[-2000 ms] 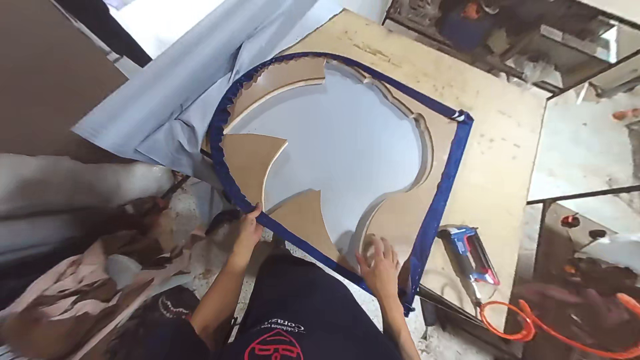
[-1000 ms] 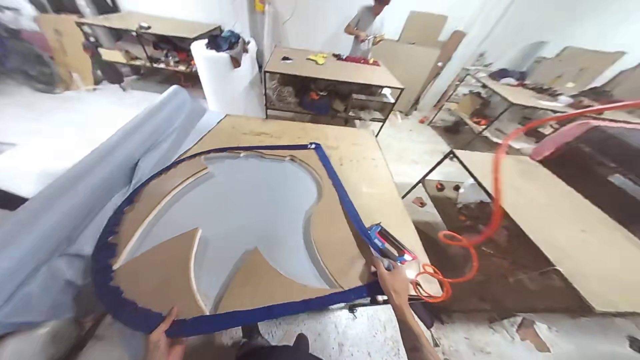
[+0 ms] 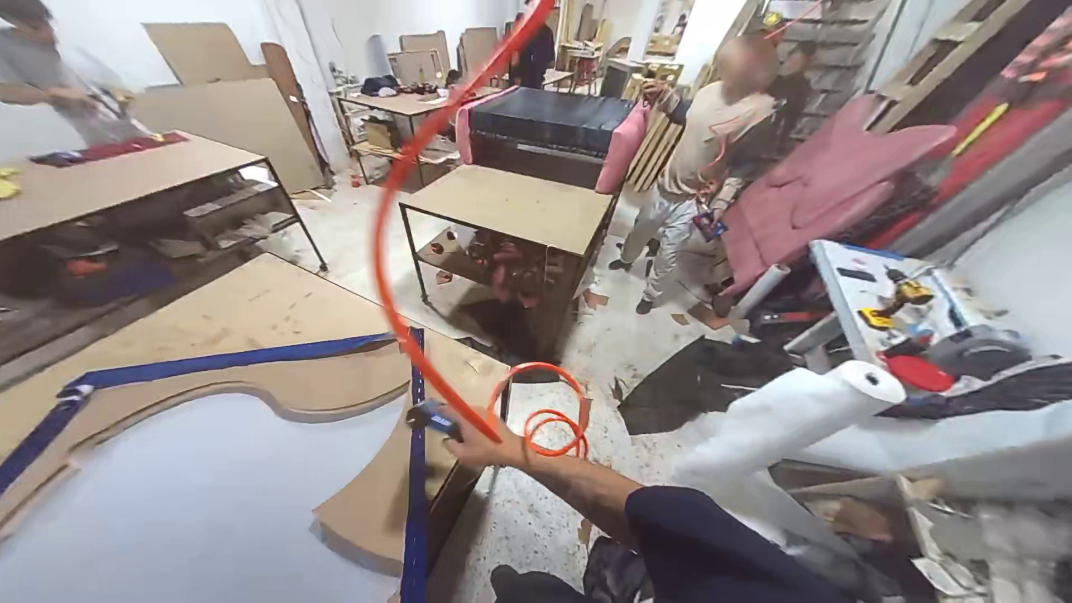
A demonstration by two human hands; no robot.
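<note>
My right hand (image 3: 479,444) grips a blue pneumatic staple gun (image 3: 435,417), fed by an orange air hose (image 3: 389,243), at the edge of a wooden worktable (image 3: 276,289). Beneath the tool runs the dark blue fabric edging (image 3: 416,502) of a large cut-out wooden panel (image 3: 368,498). Light grey material (image 3: 218,494) shows through the panel's opening. Whether the tool touches the edging I cannot tell. My left hand is out of the frame.
Loops of the hose hang beside the table's right edge. A white roll (image 3: 804,419) and a tool table with a yellow cordless drill (image 3: 909,289) stand at right. One person (image 3: 703,142) stands beyond a second table (image 3: 511,205); another (image 3: 67,92) works at back left.
The staple gun lay on the table two seconds ago; my right hand now holds it over the panel's edge. My left hand has left the view. The view has swung right.
</note>
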